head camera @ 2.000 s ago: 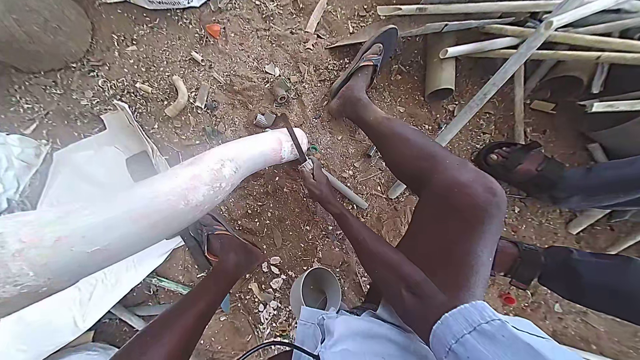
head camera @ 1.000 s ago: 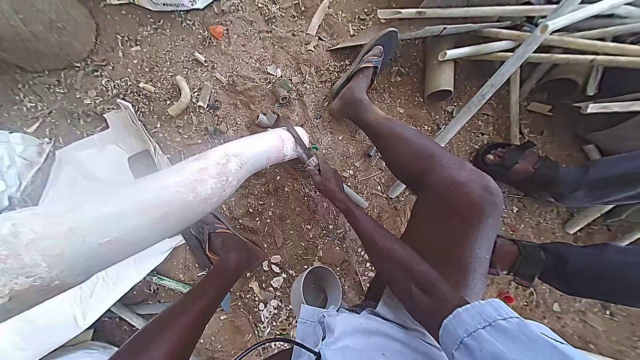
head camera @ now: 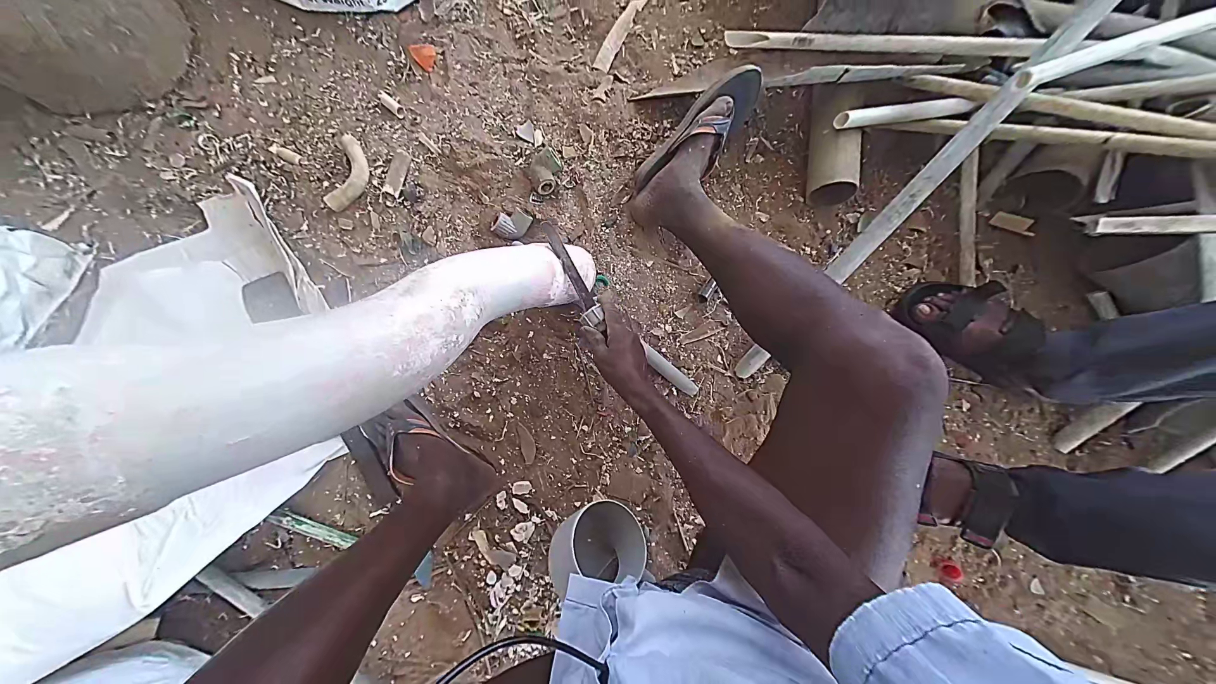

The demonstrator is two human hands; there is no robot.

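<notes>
My right hand (head camera: 616, 344) is closed around the handle of a narrow, dark metal blade (head camera: 570, 271); whether it is a knife or a file is not clear. The blade lies across the narrow, rounded end of a long, curved white form (head camera: 313, 366), whose surface is patchy with pinkish marks. This form widens toward the left edge of the view. Beside my hand, a pale tube (head camera: 670, 369) rests on the ground, and a small green ring-like piece (head camera: 600, 281) shows by the form's tip. My left hand is out of view.
Pale sticks and tubes (head camera: 950, 114) are heaped at upper right. Another person's sandalled foot (head camera: 964, 323) is near my right knee. A short, wide tube (head camera: 597, 541) stands by my shorts. White sheeting (head camera: 171, 570) lies under the form; shavings cover the soil.
My right hand and the blade have shifted slightly, and the blade lies at a somewhat different angle across the white form's end. My feet stay where they were.
</notes>
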